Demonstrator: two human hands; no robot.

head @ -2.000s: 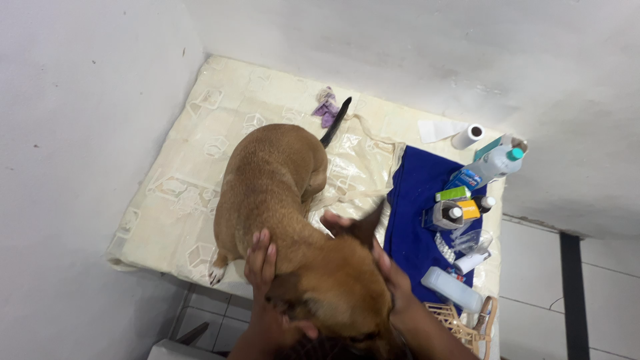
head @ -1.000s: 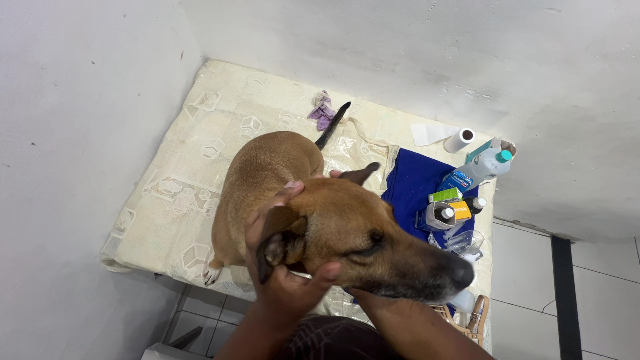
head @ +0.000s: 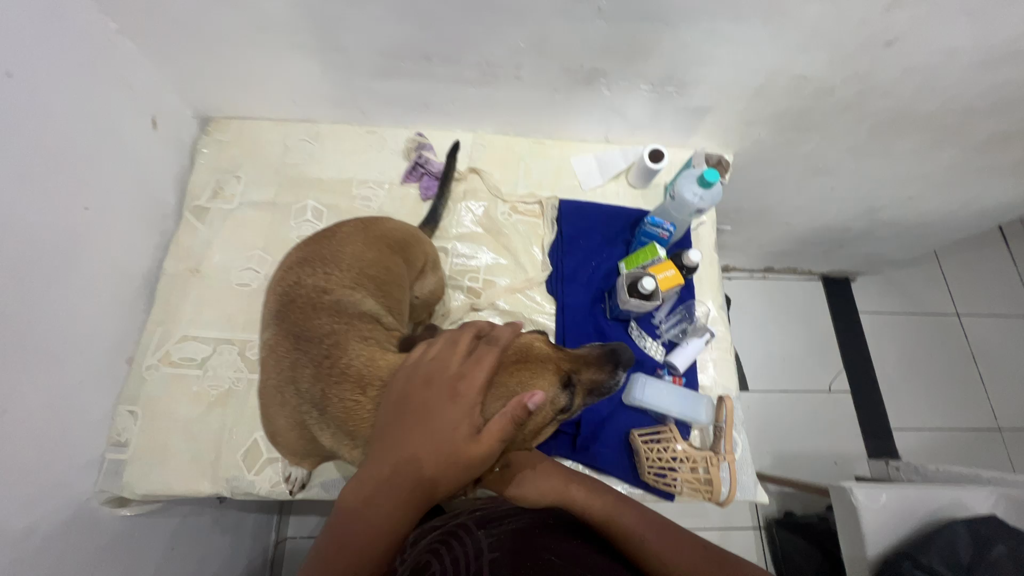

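A brown dog (head: 344, 296) lies curled on a table covered with a cream patterned plastic cloth, its dark muzzle pointing right over a blue cloth (head: 592, 240). Spread over the back of its head and neck is my left hand (head: 448, 408), fingers slightly apart and thumb near the cheek. Under the jaw rests my right hand (head: 516, 476), its fingers mostly hidden by the head. A beige basket muzzle (head: 676, 464) and a pale plastic case (head: 668, 398) are on the blue cloth's near right part.
Along the table's right side stand a clear bottle with a teal cap (head: 692, 196), small medicine boxes (head: 642, 258), dark bottles with white caps (head: 687, 261), a blister pack (head: 646, 340) and a paper roll (head: 648, 166). A purple cloth (head: 424, 172) lies behind the dog. Walls border the table's back and left.
The dog's head has turned from facing down toward me to pointing right. My left hand has moved from the side of its head onto the top and neck; my right hand has gone under the jaw.
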